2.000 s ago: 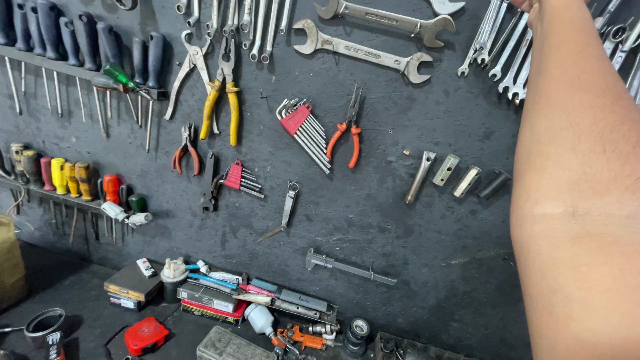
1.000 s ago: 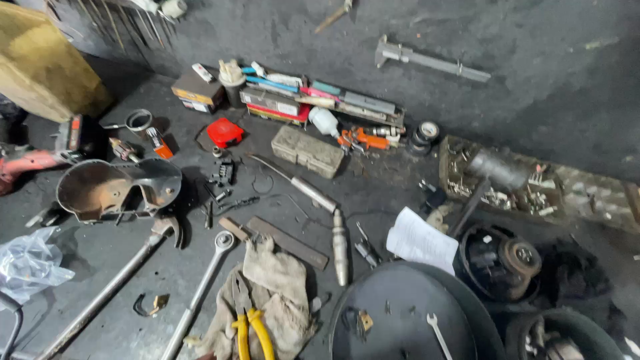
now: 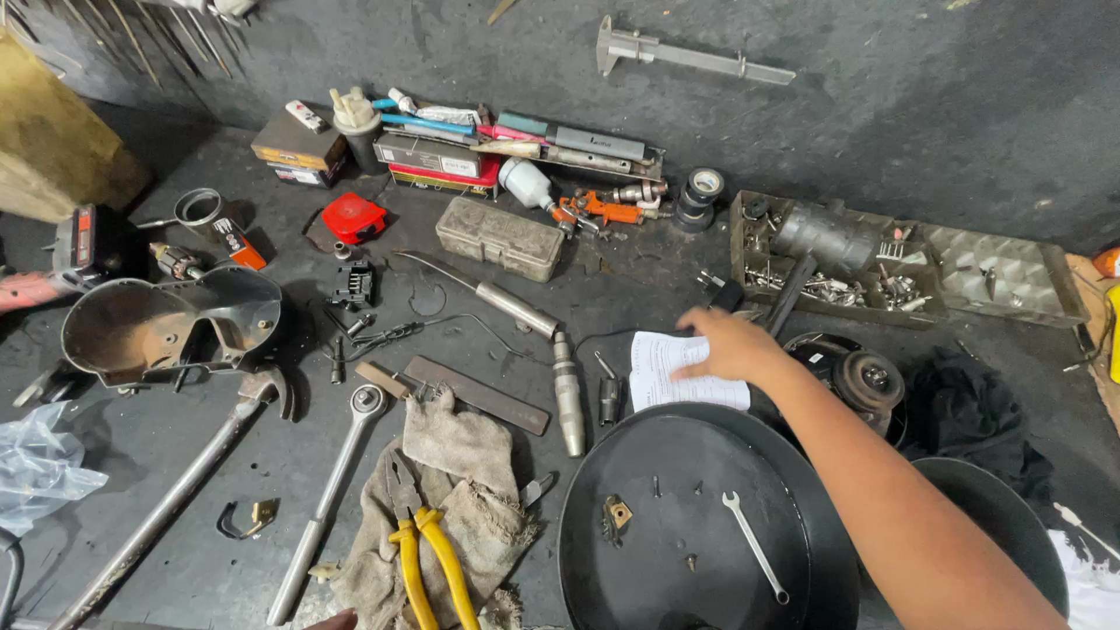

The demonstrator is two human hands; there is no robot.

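Observation:
My right hand (image 3: 731, 346) reaches in from the lower right, fingers apart, over a printed sheet of paper (image 3: 656, 363); whether it touches the sheet I cannot tell. Below it a round black tray (image 3: 647, 490) bears a small combination wrench (image 3: 754, 547), a brass-coloured part (image 3: 618, 514) and screws. Only a fingertip of my left hand (image 3: 337, 621) shows at the bottom edge. Near it, yellow-handled combination pliers (image 3: 429, 560) lie on grey cloth gloves (image 3: 459, 437). Left of them are a ratchet wrench (image 3: 319, 516) and a claw hammer (image 3: 188, 499).
A sectioned metal box (image 3: 844, 302) of small hardware stands at the back right, near a motor part (image 3: 862, 376). A grey case (image 3: 499, 236), a red tape measure (image 3: 353, 217) and an orange spray gun (image 3: 608, 207) lie behind. A caliper (image 3: 691, 57) hangs on the wall.
The view has dropped from the tool wall to the bench. My right arm was raised by the hanging wrenches, was out of view one second ago, and now extends over the paper.

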